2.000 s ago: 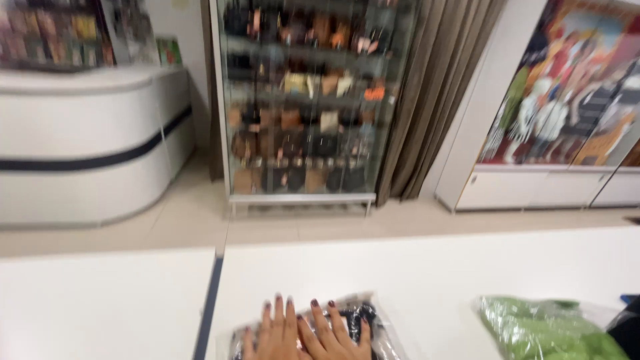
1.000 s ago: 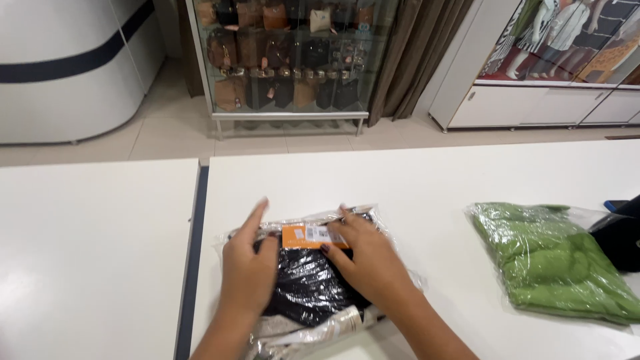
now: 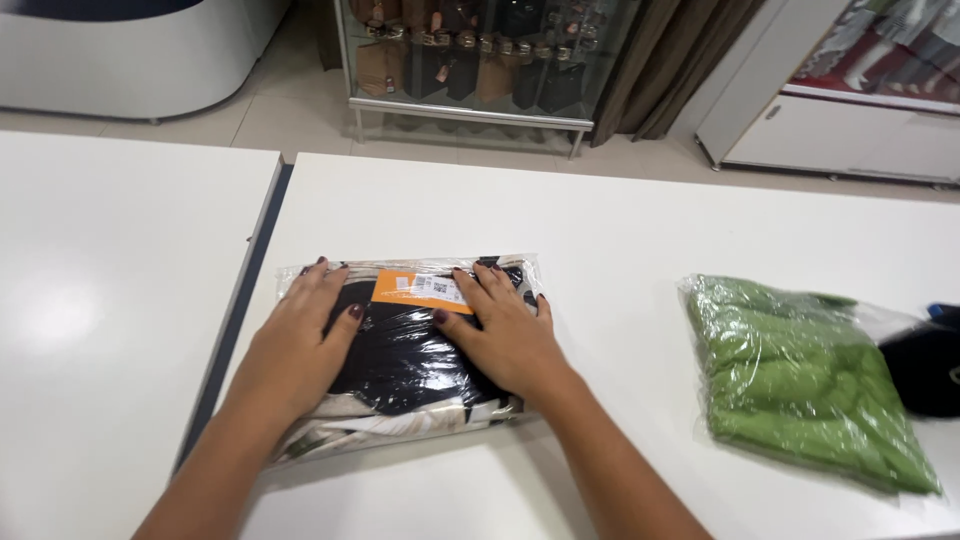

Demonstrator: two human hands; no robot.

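Note:
A folded black and patterned garment in a clear plastic bag (image 3: 405,360) lies flat on the white table (image 3: 600,225). Under the plastic, near its far edge, is an orange tag (image 3: 405,291) with a white printed label. My left hand (image 3: 300,337) rests flat on the bag's left side, thumb apart from the fingers. On the right side lies my right hand (image 3: 502,330), palm down, its fingers spread a little and partly over the tag's right end. Neither hand grips the bag; both press or rest on top of it.
To the right lies a green garment in a clear bag (image 3: 802,382), beside a black item (image 3: 926,367) at the frame's edge. A dark gap (image 3: 236,315) divides the two tabletops. Beyond stand a glass display case (image 3: 472,112) and a white counter (image 3: 135,67).
The view has tilted down considerably. Since one second ago, my left hand has come down flat on the bag's left side, and the bag lies smoother.

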